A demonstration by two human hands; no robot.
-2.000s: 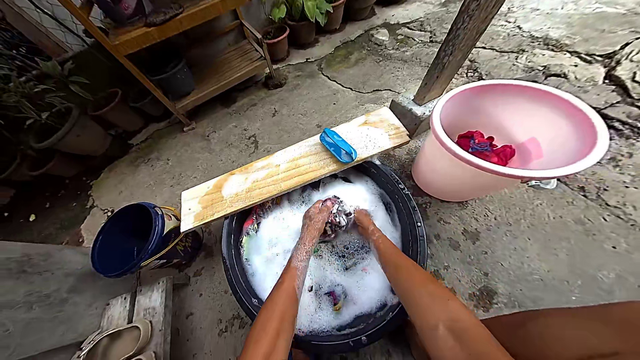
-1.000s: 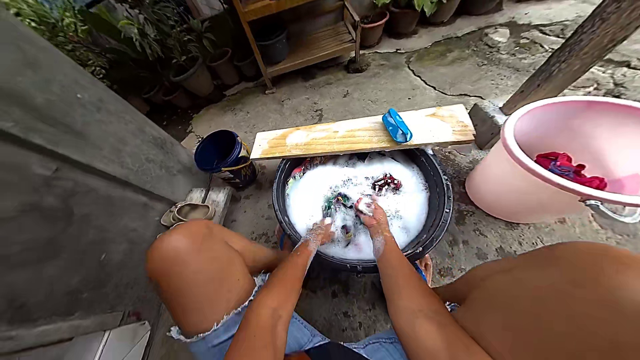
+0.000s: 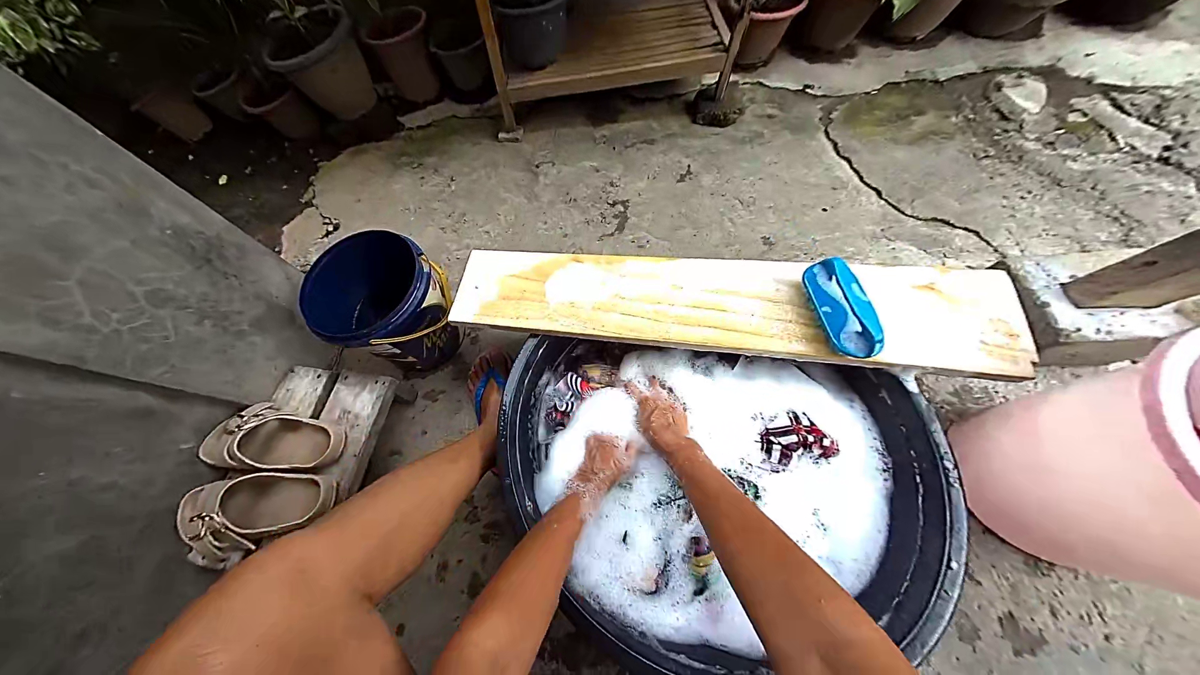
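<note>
A round black plastic tub [image 3: 937, 525] is full of white suds with soaked clothes showing through. My left hand [image 3: 603, 461] lies in the foam at the tub's left part, its fingertips partly covered. Just beside and above it, my right hand [image 3: 659, 412] has its fingers spread in the suds; whether either grips cloth below the foam is hidden. A striped dark cloth [image 3: 569, 396] pokes out at the upper left, and a red plaid cloth [image 3: 795, 441] shows on the right. Across the tub's far rim rests a wooden board [image 3: 656, 300] with a blue scrub brush [image 3: 844, 307] on it.
A dark blue bucket [image 3: 366, 291] stands left of the board. Beige shoes [image 3: 281, 441] sit on a wooden slat [image 3: 361, 422] by the grey wall [image 3: 122, 253]. At right is a pink tub [image 3: 1069, 459]. Potted plants and a wooden shelf [image 3: 609, 70] stand behind.
Both hands have moved from the clothes near the tub's middle to the foam at its upper left. The dark, patterned cloth they were handling is no longer between them. The view has shifted.
</note>
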